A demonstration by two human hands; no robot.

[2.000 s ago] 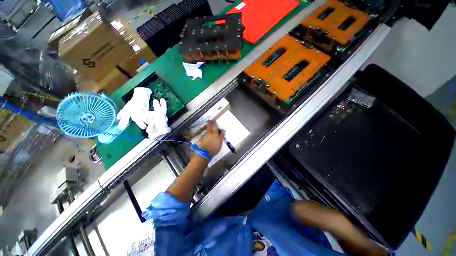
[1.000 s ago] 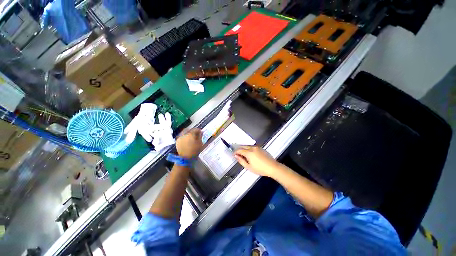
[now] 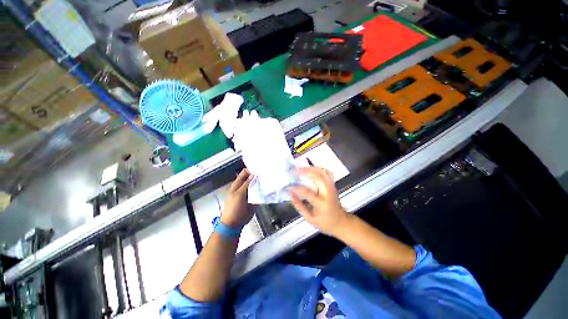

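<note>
My left hand (image 3: pixel 236 200), bare with a blue band at the wrist, grips the lower left edge of a plain white, soft-looking wipe or folded paper (image 3: pixel 266 152) above the rail. My right hand (image 3: pixel 319 200), bare, is at its lower right edge with the fingers bent on it. The white sheet (image 3: pixel 331 163) lies flat on the line behind my right hand, partly covered. A pen (image 3: pixel 311 161) shows only in small part on it. A small open box (image 3: pixel 311 141) with yellow and white items stands beside the sheet.
Orange covers (image 3: pixel 416 99) sit on the line to the right. A black fixture (image 3: pixel 325 55), white gloves (image 3: pixel 229 112), a light blue fan (image 3: pixel 172 107) and a red sheet (image 3: pixel 389 41) are on the green mat (image 3: pixel 277 81). A large black tote (image 3: pixel 479 205) is at the right.
The white wipe or paper is now held up between both hands. The right hand has left the pen. The view has turned, so the bench things appear farther right.
</note>
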